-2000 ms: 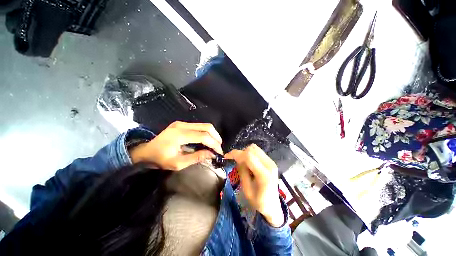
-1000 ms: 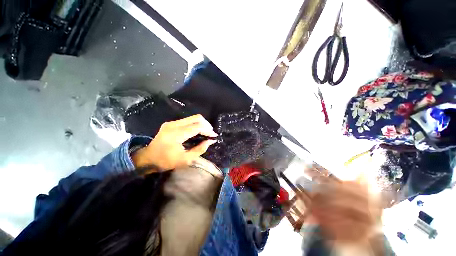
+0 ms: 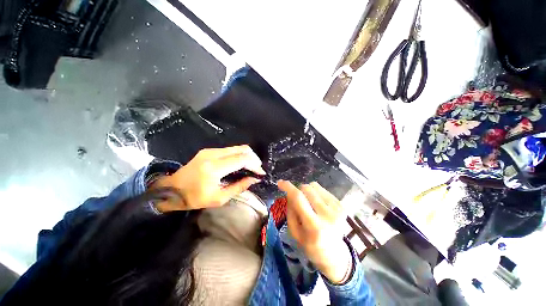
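My left hand [image 3: 218, 176] pinches an edge of the black garment piece [image 3: 242, 113], which lies over my lap and has silver-flecked trim [image 3: 290, 146] along parts of it. My right hand [image 3: 314, 224] is just right of that edge, its fingertips close together and close to the pinched spot. Any needle or thread between them is too fine to see. Hair [image 3: 120, 251] covers the lower left of the view.
On the white table [image 3: 287, 36] lie black-handled scissors [image 3: 405, 70], a thin red tool [image 3: 394, 132], a worn flat bar [image 3: 365, 45] and a floral bag [image 3: 464, 134]. A clear plastic bag [image 3: 129, 134] is left of the garment. Dark trimmed garments [image 3: 45, 45] are at upper left.
My right hand swung far out to the right, blurred, one second ago and is now back beside my left hand. My left hand has kept its pinch on the black cloth.
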